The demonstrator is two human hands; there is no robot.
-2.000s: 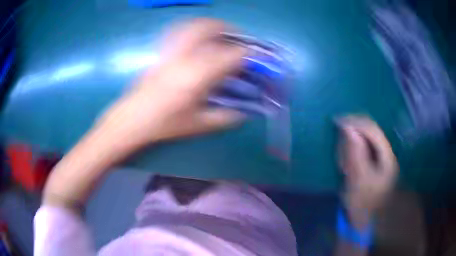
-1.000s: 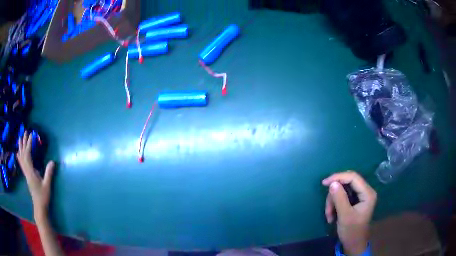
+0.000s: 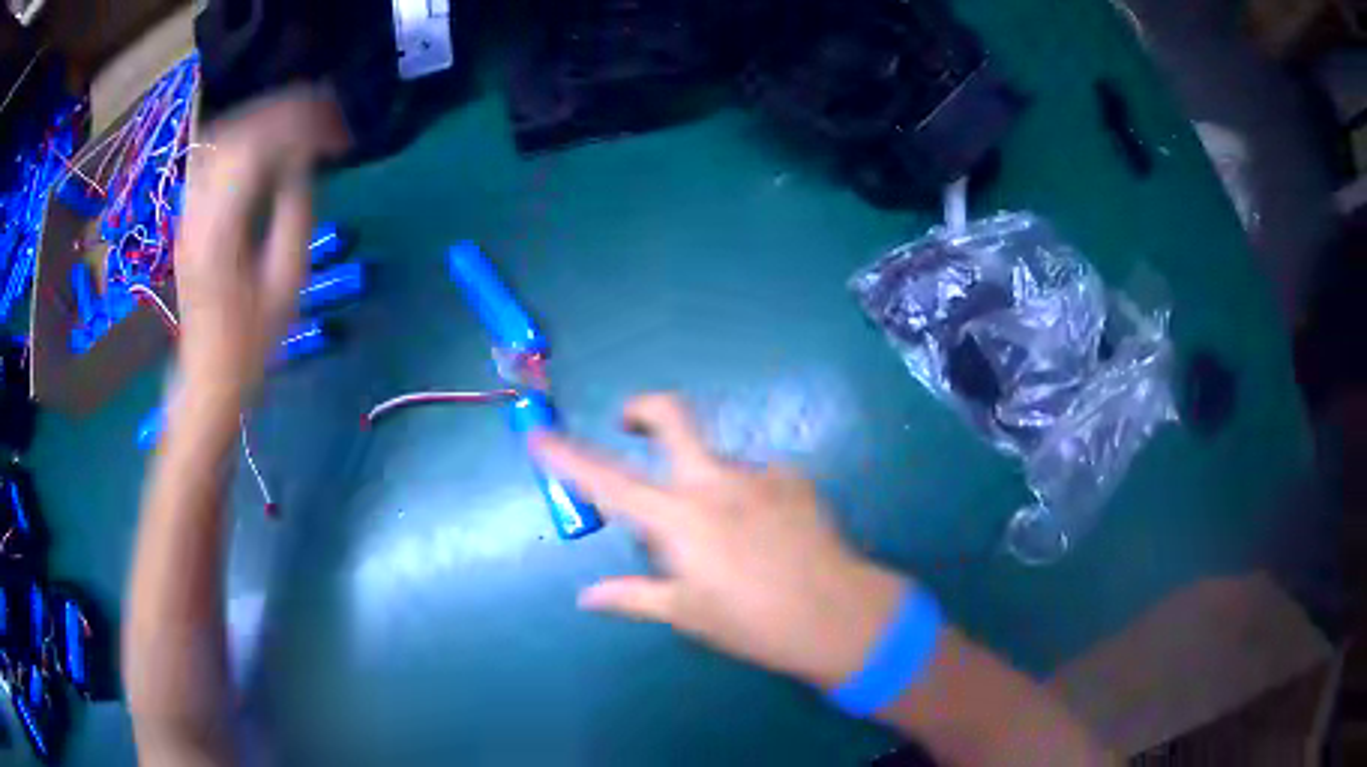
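Two blue cylindrical cells lie near the middle of the green table. The upper cell [image 3: 492,294] lies slanted. The lower cell [image 3: 567,502] lies below it, and a red and white lead [image 3: 442,397] runs left from between them. My right hand [image 3: 735,555] is over the table with its fingers apart, the index fingertip at the lower cell; its palm is hidden. My left hand [image 3: 248,225] is raised at the upper left, blurred, near black parts [image 3: 615,68] at the far edge; I cannot tell whether it holds anything.
More blue cells [image 3: 333,282] lie beside my left hand. A cardboard box [image 3: 68,330] of blue cells and wires stands at the left. Black housings with blue cells [image 3: 45,644] are at the lower left. A crumpled clear bag [image 3: 1034,352] lies right; a brown carton [image 3: 1214,674] is near right.
My left hand has moved from the housings at the left up to the far left. My right hand has moved left to the cells, which now lie closer together. The view has shifted.
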